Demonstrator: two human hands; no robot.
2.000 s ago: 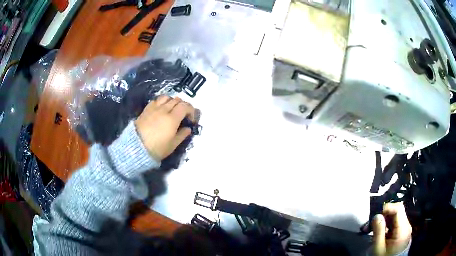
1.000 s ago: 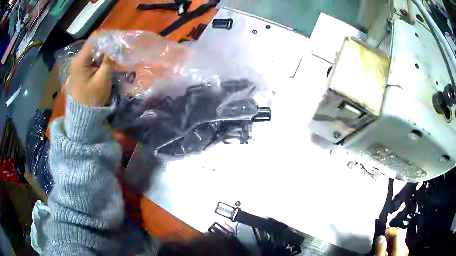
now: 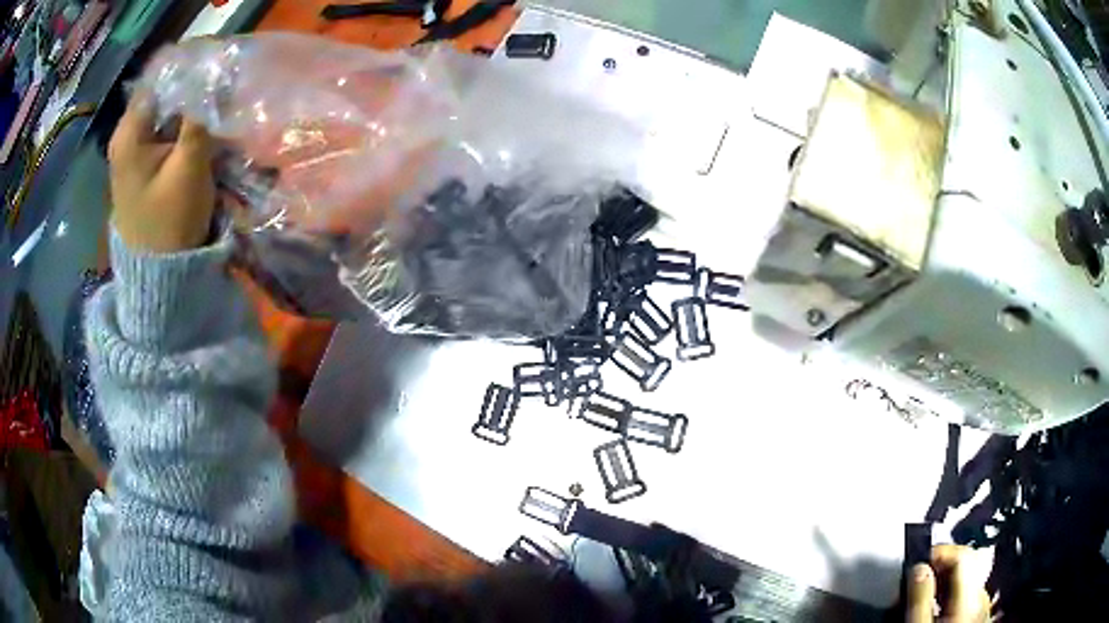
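Note:
My left hand grips the closed end of a clear plastic bag at the upper left. Black slides show through the bag, and several loose slides are spread on the white machine bed at its open end. My right hand is at the lower right, partly cut off by the frame's edge, with a short black webbing strap between thumb and fingers.
The sewing machine head stands at the right. A strap with a buckle lies at the near edge. A black strap heap is at the far right. One separate slide and dark straps lie at the top.
My left hand has gone from the slides to the bag's end and moved up and left. Slides have spilled onto the bed. The view has shifted. A strap now shows above my right hand.

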